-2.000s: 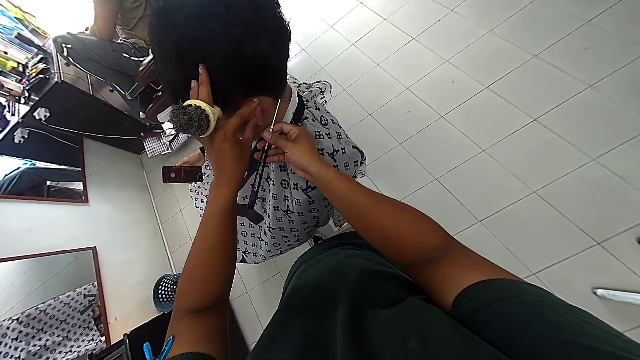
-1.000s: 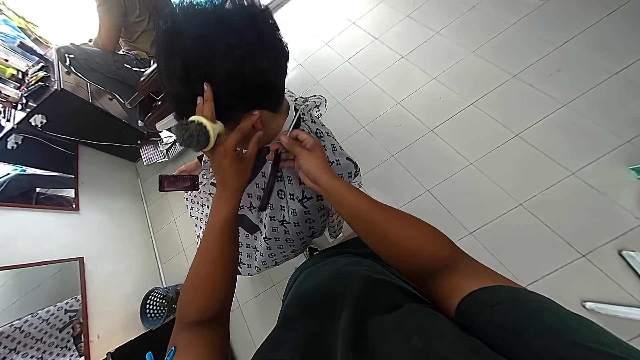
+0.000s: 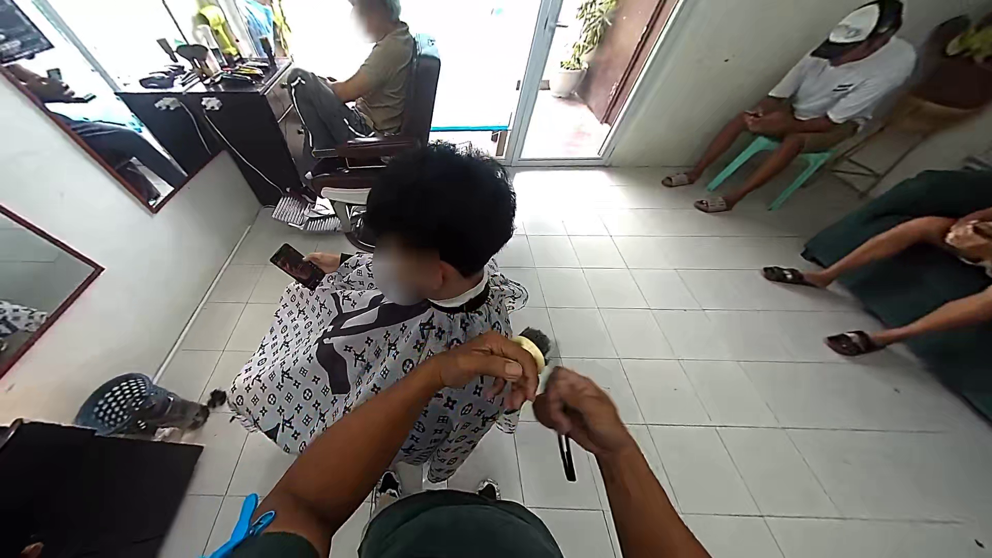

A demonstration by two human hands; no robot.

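A seated person in a white patterned barber's cape (image 3: pixel 267 387) and a white neck strip (image 3: pixel 463 297) sits in front of me, head (image 3: pixel 442 205) turned left. My left hand (image 3: pixel 490 367) has a round brush (image 3: pixel 533 345) with a pale yellow base and grey bristles between its fingers. Just right of it, my right hand (image 3: pixel 581 411), somewhat blurred, is closed on a straight razor, whose dark handle (image 3: pixel 567 459) hangs below the fist. The blade is not clearly visible. Both hands are in front of my body, apart from the person's head and neck.
The seated person holds a phone (image 3: pixel 298 266). A blue perforated basket (image 3: pixel 116 403) stands near the left wall, by a black cabinet (image 3: pixel 93 488). Another person sits in a barber chair (image 3: pixel 422 93) beside a dark counter (image 3: pixel 209 132). At right, a person sits on a green stool (image 3: pixel 806 167), another nearby.
Both hands have left the seated person's ear and neck and come back together nearer my body, still with brush and razor. The view has swung up and right.
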